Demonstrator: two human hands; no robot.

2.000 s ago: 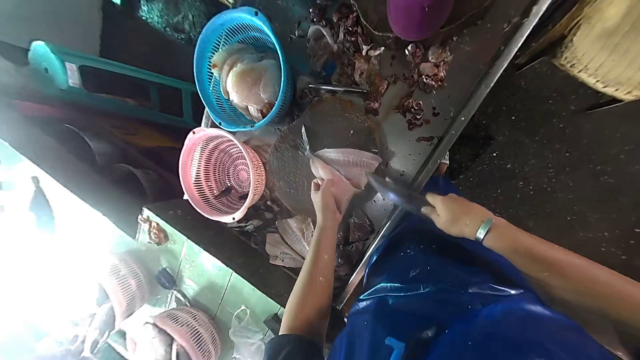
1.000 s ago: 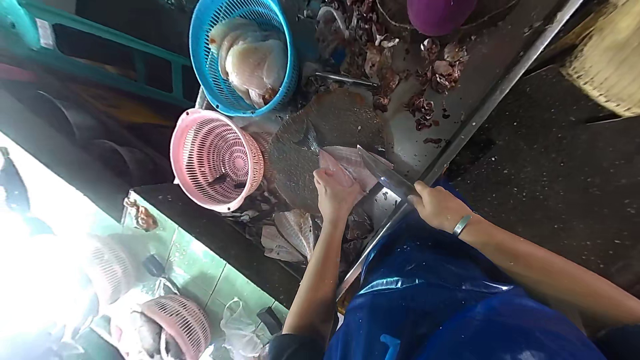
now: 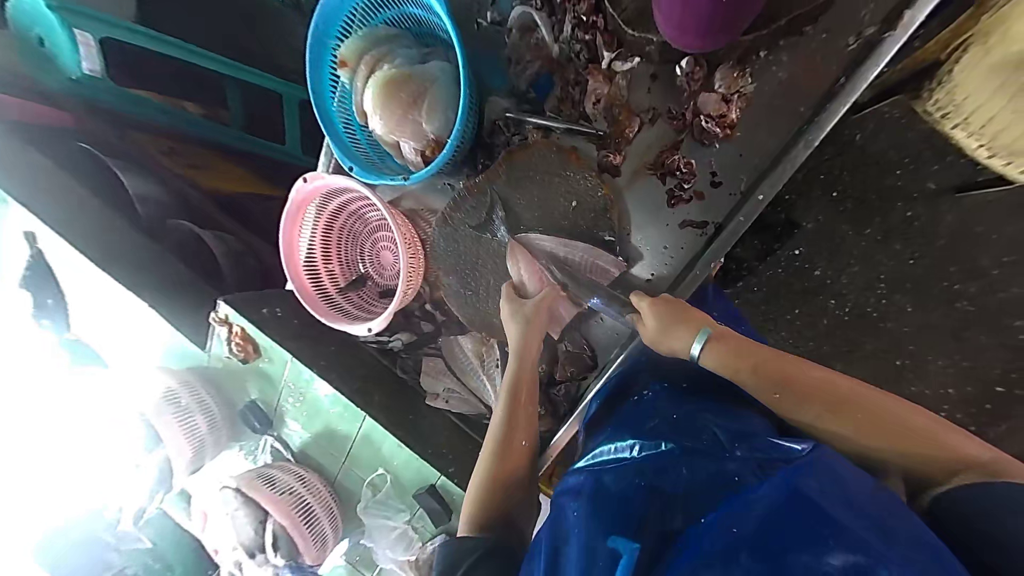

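A split fish [image 3: 580, 256] lies on a round, dark chopping block [image 3: 528, 192], its tail toward the upper left. My left hand [image 3: 528, 314] grips the near flap of pink fish flesh [image 3: 526, 272] at the block's lower edge. In my right hand [image 3: 666, 324] is the handle of a knife [image 3: 596, 298]; its blade lies between the two fish halves, partly hidden by flesh. Cut fish pieces [image 3: 476, 364] sit just left of my left forearm. Fish heads, dark and partly hidden, lie right of that forearm.
A blue basket [image 3: 314, 96] holds pale fillets. Beside it stands a pink basket [image 3: 292, 264] with a small dark scrap inside. Fish offal [image 3: 720, 104] is strewn over the metal table, near a purple object [image 3: 704, 20]. The table's metal edge [image 3: 808, 144] runs diagonally past my right hand.
The knife blade has moved from the right side of the fish to between its halves. My left hand still holds the flap of flesh.
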